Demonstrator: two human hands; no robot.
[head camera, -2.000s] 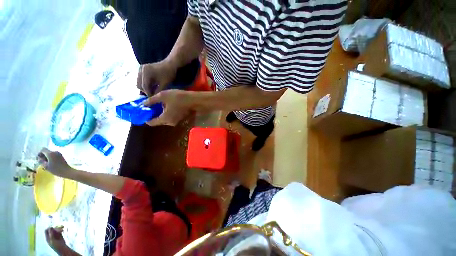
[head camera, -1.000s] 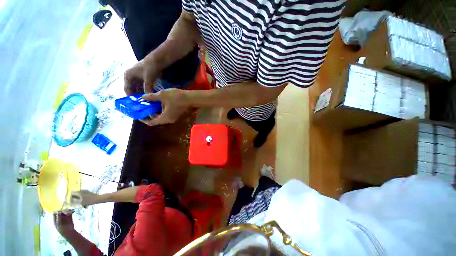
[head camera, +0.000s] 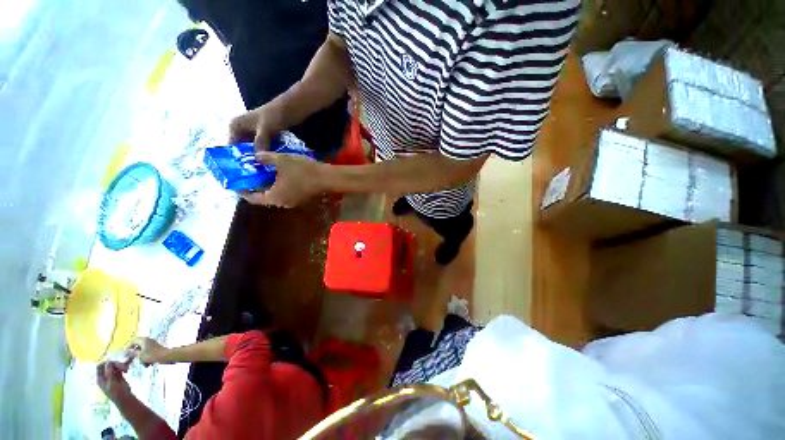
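Neither of my hands is in view. The gold rim of a pair of glasses and white cloth show at the bottom edge, close to the camera. Across from me, a person in a striped shirt holds a blue tray (head camera: 244, 165) in both hands; small white pieces lie on it. A red square stool (head camera: 359, 262) stands on the floor below that person's arms. A teal basin (head camera: 136, 206) with a pale heap and a yellow basin (head camera: 101, 316) stand on the white table (head camera: 138, 271). A small blue packet (head camera: 182, 248) lies beside the teal basin.
At the lower left, a person in red sits at the table, both hands together over small pale pieces near the yellow basin. Open cartons (head camera: 663, 172) packed with white boxes stand at the right. Thin cords lie on the table. A dark object (head camera: 192, 41) lies at its far end.
The person in red has brought one hand from the yellow basin's far side to the other hand. The striped-shirt person's fingers and blue tray have shifted slightly. The whole view has shifted a little.
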